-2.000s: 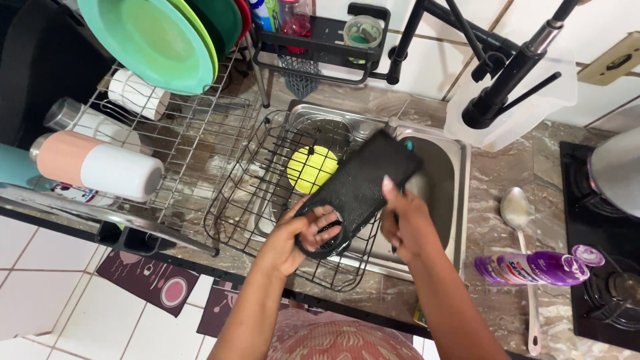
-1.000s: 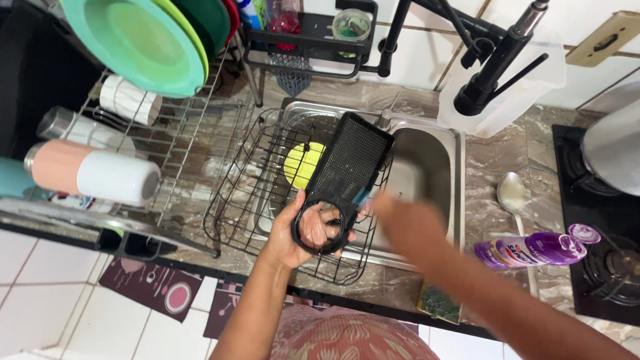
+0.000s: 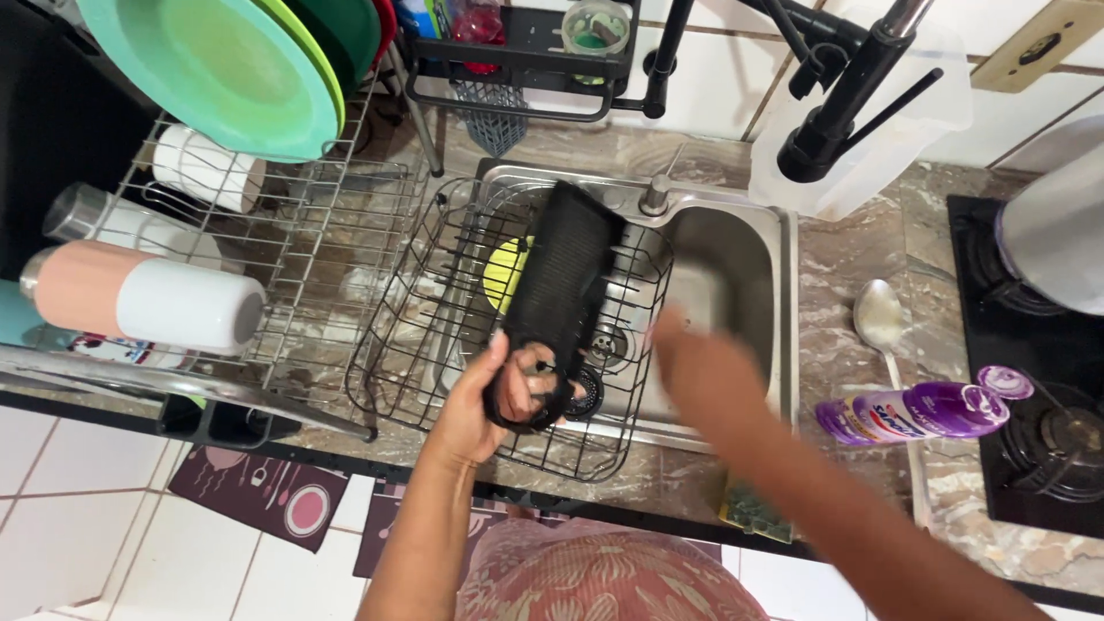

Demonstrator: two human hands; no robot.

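My left hand [image 3: 483, 401] grips a black perforated plastic piece [image 3: 565, 267] by its ringed lower end, the fingers showing through the ring. The piece is tilted over a black wire rack [image 3: 634, 405] lying across the steel sink [image 3: 780, 285]. Behind it a yellow round object [image 3: 503, 274] shows in part. My right hand [image 3: 694, 354] is blurred, just right of the piece and over the sink; whether it holds something cannot be made out.
A steel dish rack [image 3: 319, 241] with plates, a cup and bottles stands at left. Overhead right is a black faucet [image 3: 819, 129]. A spoon [image 3: 880, 315], a purple bottle [image 3: 914, 412] and a sponge [image 3: 755, 513] lie on the counter, beside the stove [image 3: 983, 345].
My left hand has kept hold of the black piece, which has changed its tilt. My right hand, at the piece's side earlier, is now a little farther right of it.
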